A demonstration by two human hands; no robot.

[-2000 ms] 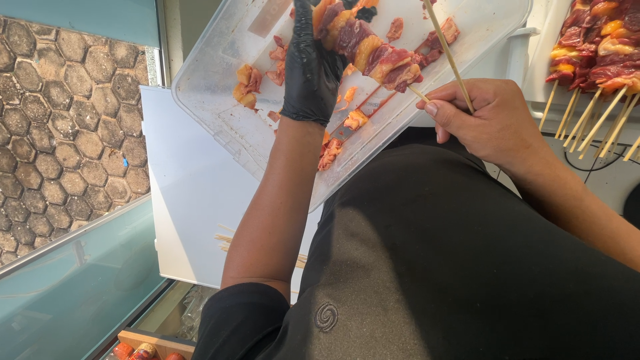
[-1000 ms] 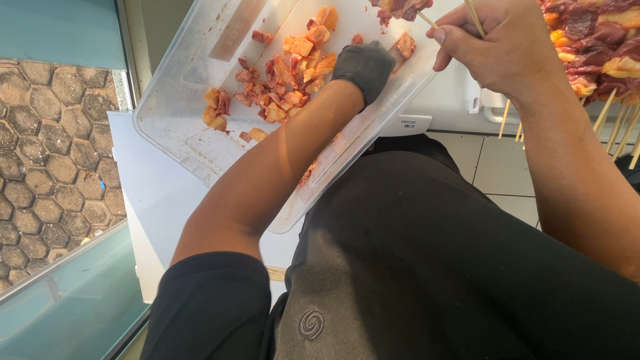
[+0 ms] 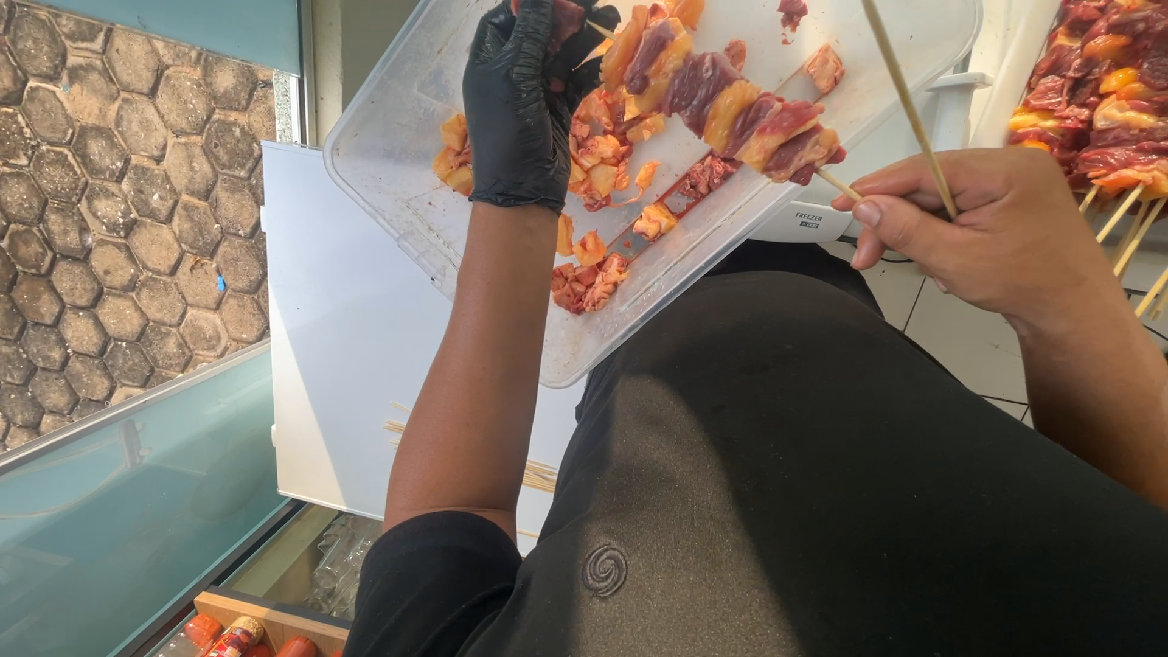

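In a black glove, my left hand (image 3: 525, 109) is at the tip end of a wooden skewer, its fingers closed on a piece of raw meat. The skewer of raw meat (image 3: 721, 100) carries dark red and yellowish pieces packed together. My bare right hand (image 3: 958, 228) pinches the skewer's lower end between thumb and finger, with a second wooden stick (image 3: 899, 91) upright in the same hand. Beneath them is a clear plastic tub (image 3: 392, 128), where loose chopped pieces (image 3: 593, 283) of meat and fat lie scattered.
Finished skewers (image 3: 1113, 119) of raw meat lie in a white tray at the right. Below the tub is a white freezer lid (image 3: 338, 319) with loose wooden sticks (image 3: 540, 475) on it. A wooden box of bottles (image 3: 237, 634) stands at bottom left, beside a glass panel (image 3: 137, 529).
One second ago my left hand was down among the pieces in the tub; now it is raised at the skewer's tip with a piece. The skewer shows more fully in view.
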